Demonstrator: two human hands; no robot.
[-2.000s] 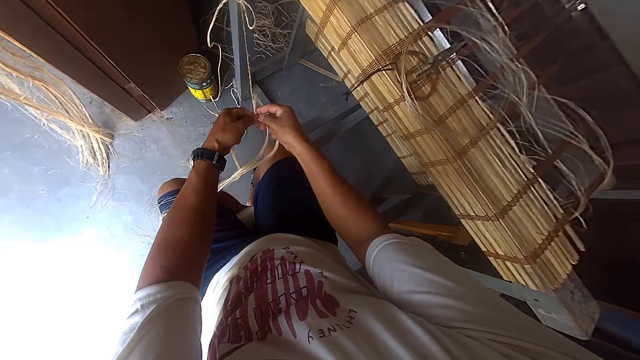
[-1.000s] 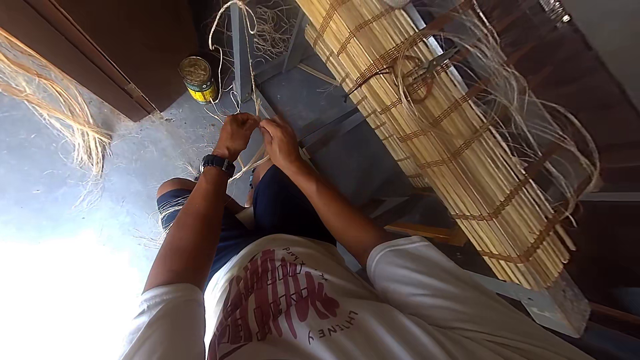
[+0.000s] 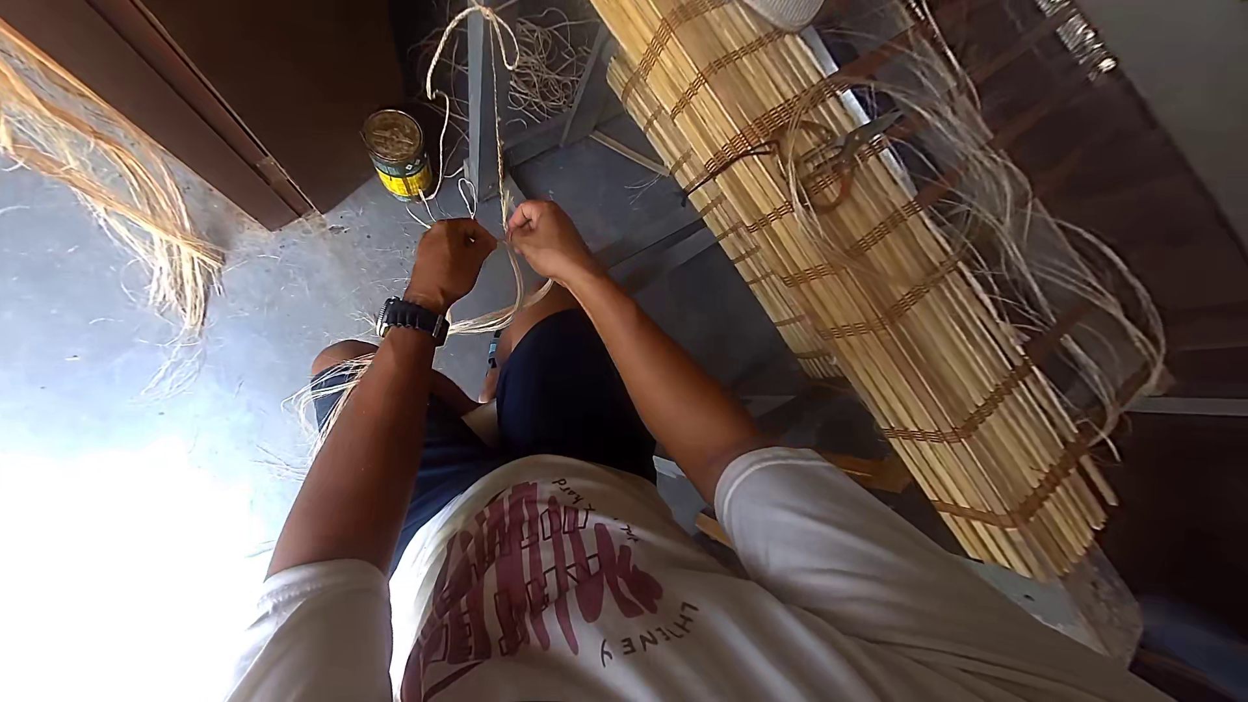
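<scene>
My left hand (image 3: pixel 451 261), with a black watch on its wrist, is closed around pale fibre strands. My right hand (image 3: pixel 546 239) pinches the strands close beside it, fingertips a short gap from the left hand. A thin fibre cord (image 3: pixel 500 136) runs from the top of a grey metal post (image 3: pixel 480 97) down to my hands. A loose bundle of pale fibres (image 3: pixel 497 317) hangs below the hands and crosses over my lap. Thin looped string (image 3: pixel 468 198) lies just above my left hand.
An open tin with a yellow label (image 3: pixel 404 182) stands on the floor near a brown cabinet (image 3: pixel 283 88). At right a slatted mat (image 3: pixel 877 283) with woven bands carries scissors (image 3: pixel 863 136) and loose fibres. More fibres (image 3: pixel 175 234) hang at far left; tangled strands (image 3: pixel 551 68) lie behind the post.
My hands were nearly together a second ago and now stand slightly apart, both still at the strands.
</scene>
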